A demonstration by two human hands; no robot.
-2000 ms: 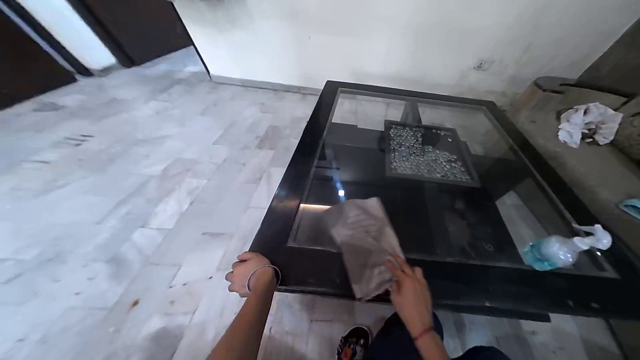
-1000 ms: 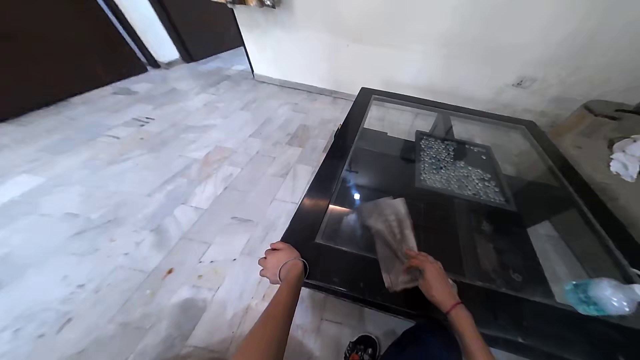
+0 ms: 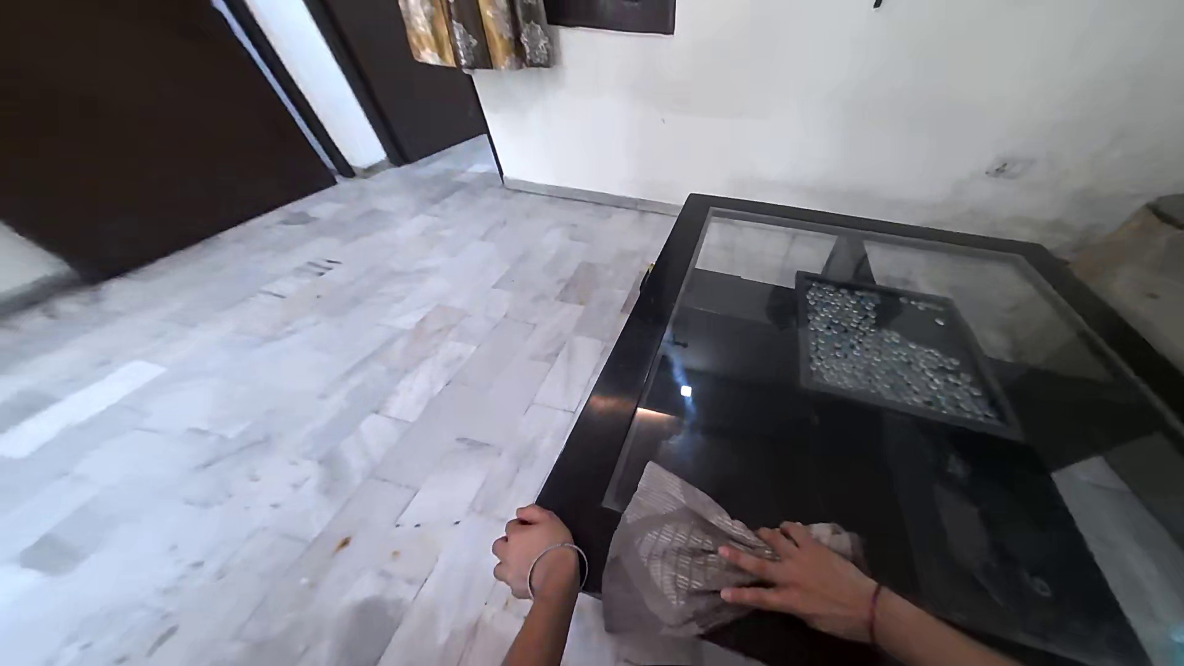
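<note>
A low black-framed table with a glass top [image 3: 749,444] stands on the right. My left hand [image 3: 535,553], with a metal bangle at the wrist, grips the outer edge of its frame at the near left corner. Under my right hand [image 3: 803,581], which wears a thin red thread, a greyish-brown patterned cloth [image 3: 680,546] lies bunched on the near part of the tabletop and hangs past the near edge. My right fingers are spread and pressed on the cloth. Beneath the glass, a dark square tray [image 3: 925,324] holds many small clear pebbles.
A white wall [image 3: 786,120] runs behind the table. Marble floor tiles [image 3: 370,388] extend to the left, towards dark doors [image 3: 139,120]. Patterned curtain fabric [image 3: 481,32] hangs at the top. Part of a brownish seat or furniture piece [image 3: 1133,264] shows at the far right.
My right hand and the cloth have come down flat near the table's near left corner; the cloth was more upright before. The view has swung left, and the spray bottle is out of frame.
</note>
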